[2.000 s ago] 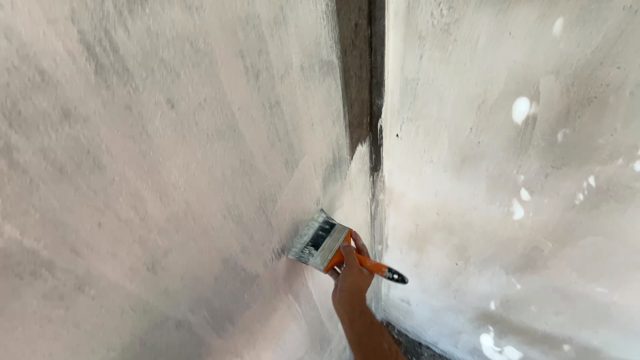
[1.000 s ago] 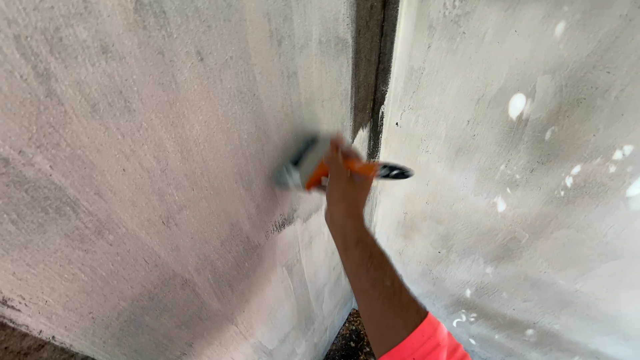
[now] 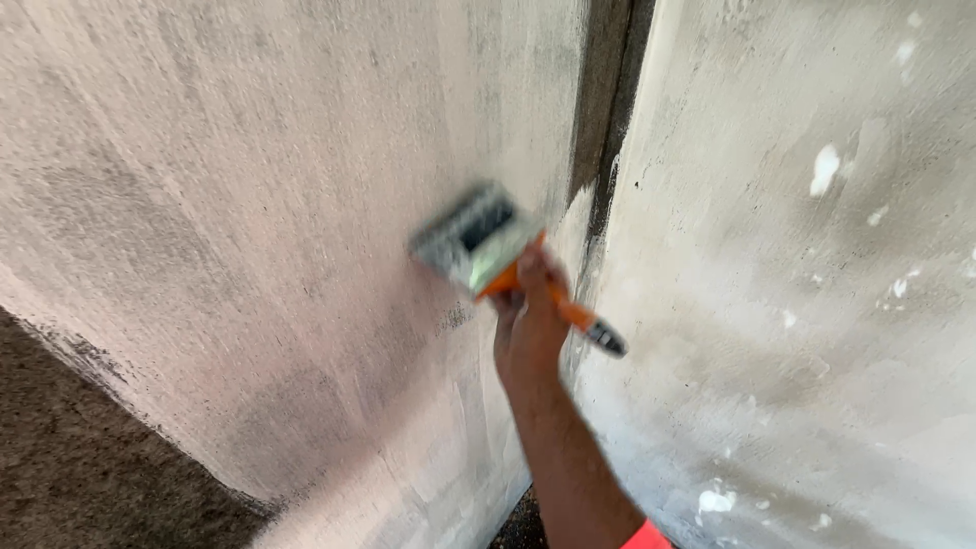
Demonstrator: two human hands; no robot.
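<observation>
My right hand (image 3: 531,320) grips a wide flat paintbrush (image 3: 509,267) by its orange handle, just below the ferrule. The black handle end points down to the right, toward the corner. Pale paint coats the bristles, which are at the left wall (image 3: 305,191), slightly blurred. This wall bears a thin, streaky whitish coat with grey patches showing through. Left of the wall corner, the brush sits below the top of a bare brown strip (image 3: 602,91). My left hand is out of view.
The right wall (image 3: 747,290) is whitish, with several brighter white spots. An uncoated, rough brown area (image 3: 91,457) borders the coat at the lower left. Dark speckled ground (image 3: 522,522) shows at the foot of the corner.
The brush has stayed in my right hand and moved about over the left wall near the corner. The view has shifted, showing more of the brown area at the lower left.
</observation>
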